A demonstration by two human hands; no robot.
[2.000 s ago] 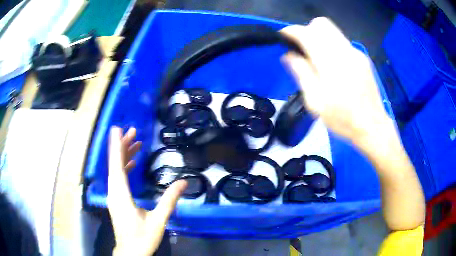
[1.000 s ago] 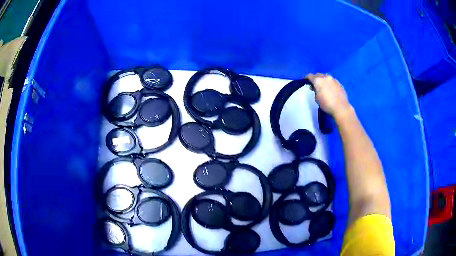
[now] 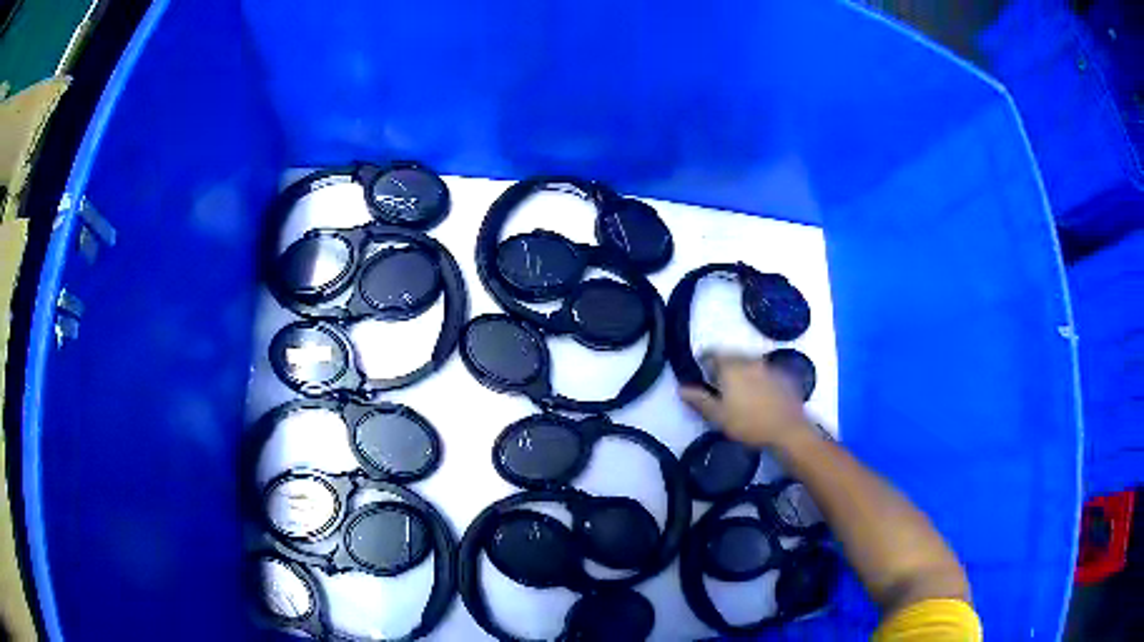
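Observation:
Black over-ear headphones lie on a white sheet at the right of a deep blue bin. Their upper ear cup faces up; the lower cup is partly behind my hand. My right hand is bare and blurred, over the lower part of these headphones, thumb towards the band. Whether the fingers grip it is hidden. Several more headphones lie in interlocked pairs on the sheet, such as those at the top middle and lower left. My left hand is out of the picture.
The blue bin surrounds the headphones with high walls. Other blue bins and a red crate stand outside at the right. A pale brown edge and a green surface show at the left.
The right-hand headphones have turned and sit slightly lower on the sheet, with one cup now at the upper right. My right hand has moved down and left from their top to their lower part.

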